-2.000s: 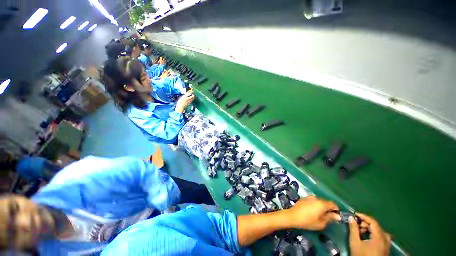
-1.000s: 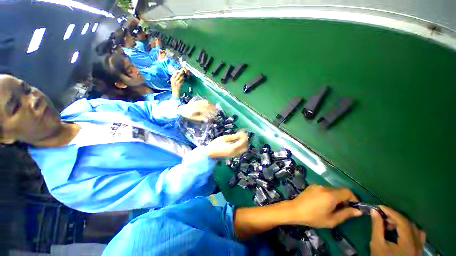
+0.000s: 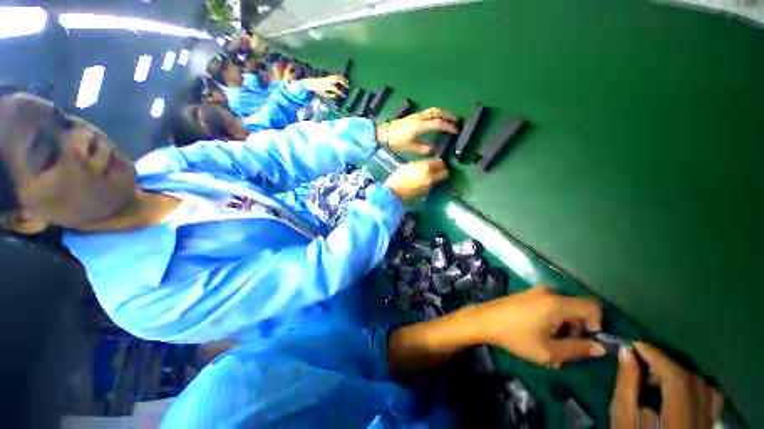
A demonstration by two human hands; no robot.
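Note:
My left hand [image 3: 544, 327], bare, pinches the near end of a small dark part [image 3: 614, 341] with grey, shiny highlights. My right hand [image 3: 666, 390], cut off by the bottom edge, has its fingers on the part's other end. Blur hides whether it is one piece or two joined. A heap of small black parts [image 3: 444, 272] with pale grey faces lies on the green ledge beyond my left forearm. More small parts [image 3: 519, 402] lie below that forearm, partly hidden and dark.
The green conveyor belt [image 3: 611, 184] runs beyond the ledge edge. Long black housings [image 3: 503, 144] lie on it. A neighbouring worker in a blue jacket [image 3: 251, 276] sits at left, one hand [image 3: 419, 131] at the housings, the other over the ledge edge. A clear plastic bag [image 3: 335, 197] lies beside that worker.
The view has swung. The neighbour, first bent low, is upright and has moved both hands from the bag and heap to the belt. My hands stay together on the small part.

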